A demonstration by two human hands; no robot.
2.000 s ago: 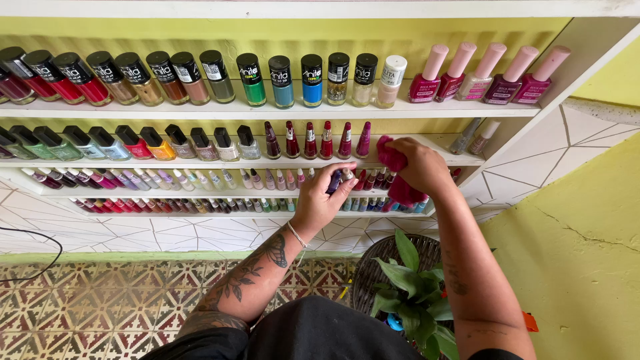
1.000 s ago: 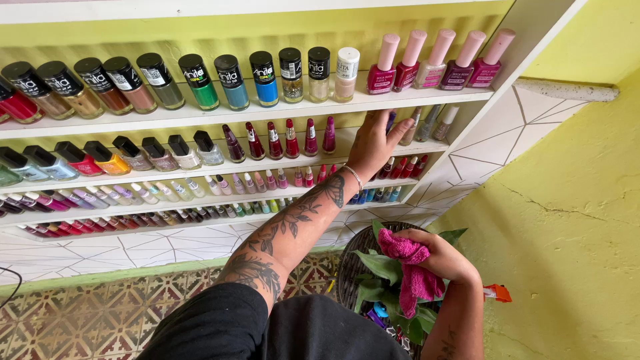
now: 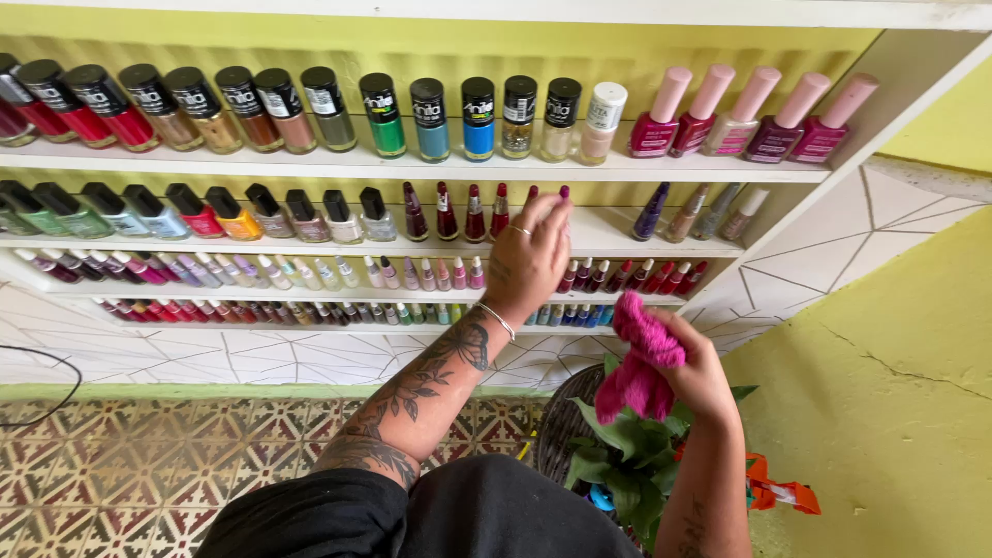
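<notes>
My left hand [image 3: 532,252] reaches to the second shelf, its fingers over two slim nail polish bottles at the right end of a dark red and magenta group; the magenta cap [image 3: 564,191] shows above my fingertips. Whether my fingers grip a bottle is hidden. A dark purple nail polish bottle [image 3: 651,213] stands farther right on that shelf, beside a beige one [image 3: 687,213], a glittery grey one [image 3: 716,211] and a pale-capped one [image 3: 745,215]. My right hand [image 3: 697,372] holds a bunched pink cloth [image 3: 647,356] in front of the lower shelves.
Larger nail polish bottles [image 3: 478,120] line the shelf above, pink-capped ones [image 3: 728,116] at its right. Small bottles [image 3: 271,273] fill two lower shelves. A leafy plant [image 3: 620,465] stands by a dark woven round surface [image 3: 562,418] below my right hand. The yellow wall [image 3: 876,403] rises at right.
The dark purple bottle, in my left hand two seconds ago, now stands on the second shelf. My left hand has moved left from the shelf's right end. My right hand has risen with the cloth.
</notes>
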